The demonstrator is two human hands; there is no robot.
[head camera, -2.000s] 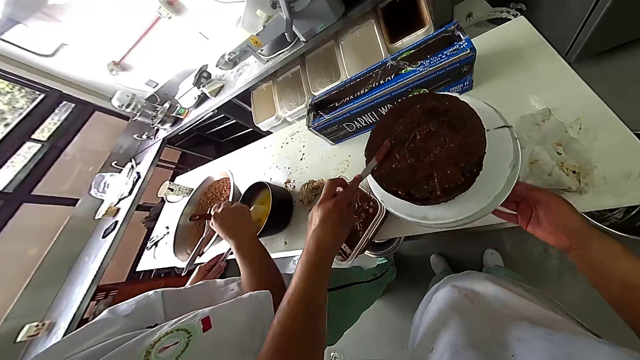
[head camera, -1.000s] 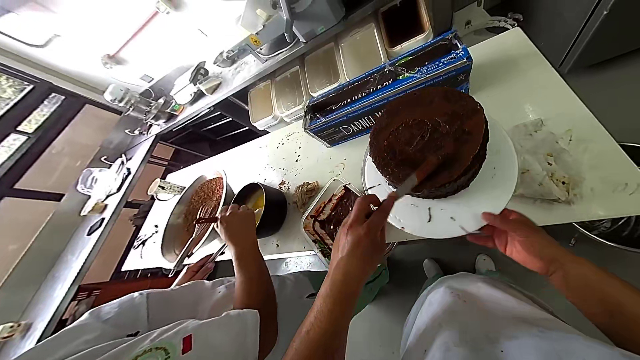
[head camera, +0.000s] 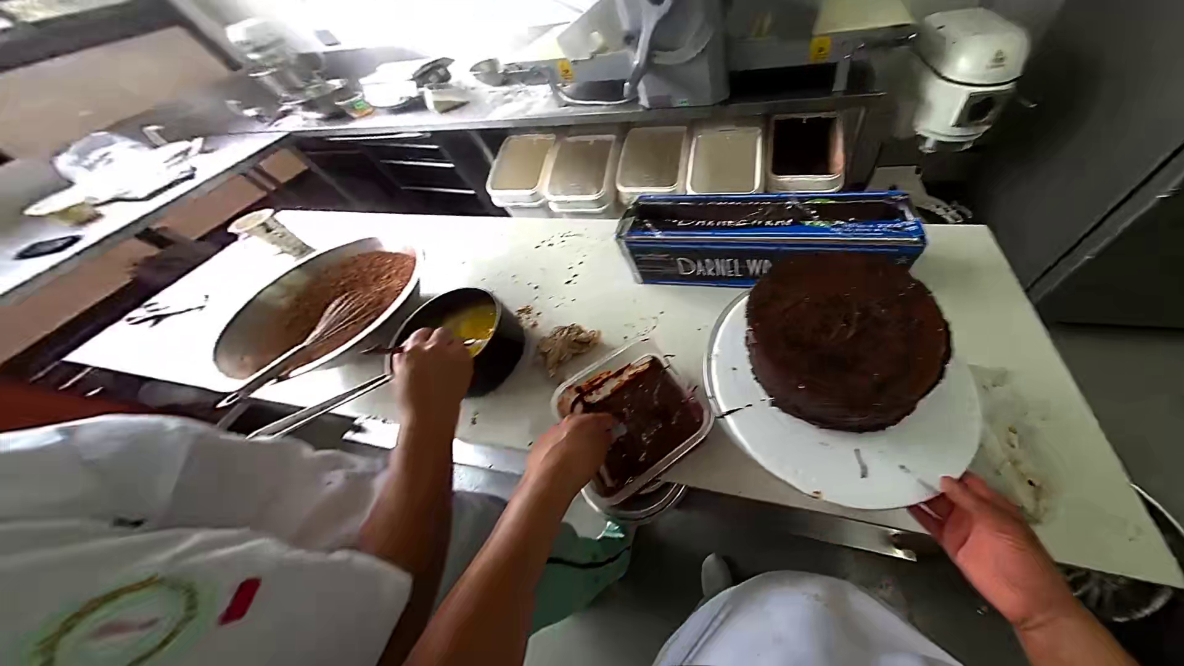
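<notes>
My left hand (head camera: 575,451) is closed around a spatula, mostly hidden by the fingers, over a clear plastic tub (head camera: 700,435) of chocolate frosting (head camera: 652,416). To the right, a round chocolate-covered cake (head camera: 846,342) sits off-centre, toward the back, on a white round cake stand (head camera: 832,467). My right hand (head camera: 985,536) pinches the stand's near right rim, its other fingers partly under the edge. Dark smears mark the stand's bare surface.
A co-worker's hand (head camera: 432,370) is close on the left, over a black saucepan (head camera: 504,356) of yellow liquid. Beyond it is a large metal bowl (head camera: 250,319) with a whisk (head camera: 324,328). A Darnel wrap box (head camera: 684,268) lies behind the cake; crumbs (head camera: 566,347) sit near the tub.
My left hand with the spatula has moved from the cake down to the frosting tub. My right hand stays at the stand's rim. The view has turned noticeably.
</notes>
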